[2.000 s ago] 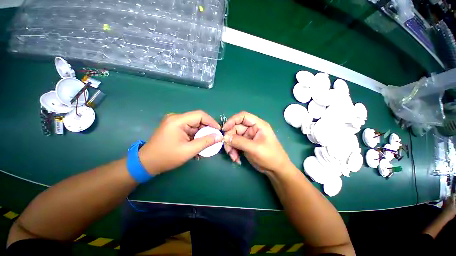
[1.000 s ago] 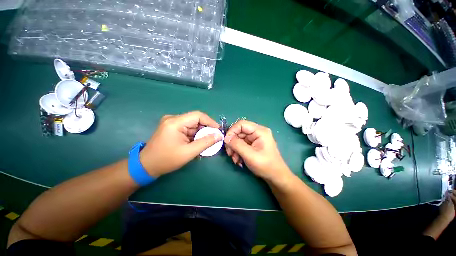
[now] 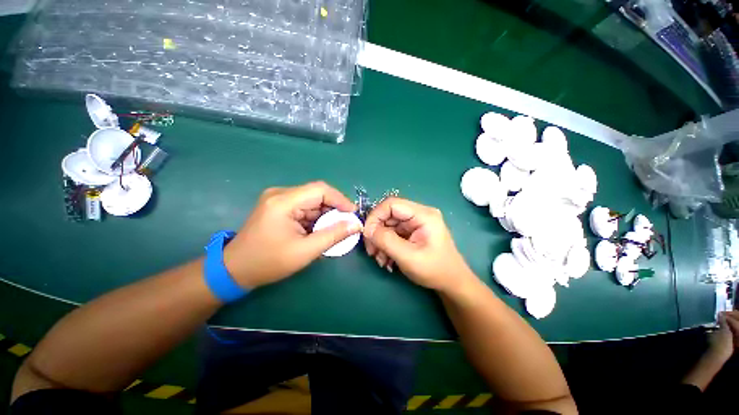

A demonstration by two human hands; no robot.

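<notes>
A round white cover [image 3: 335, 243] is held in my left hand [image 3: 285, 231], its thumb lying across the face. My left wrist wears a blue band [image 3: 219, 267]. My right hand [image 3: 412, 243] is at the cover's right edge, with thumb and index fingertip pinched together there. Whether a small part is between those fingertips is too small to tell. Small silvery pieces [image 3: 362, 197] lie scattered on the green bench just beyond my fingertips, partly hidden by my right hand.
A pile of white discs [image 3: 543, 203] lies at right. White housings with wires lie at left [image 3: 126, 194] and far right [image 3: 604, 255]. Stacked clear trays [image 3: 194, 65] are at upper left, a crumpled clear bag [image 3: 677, 166] at right. Another person's hand [image 3: 721, 336] shows at lower right.
My right hand has shifted slightly, its fingers more curled, and more of the silvery pieces show beyond it than two seconds ago. My left hand holds the cover in nearly the same place.
</notes>
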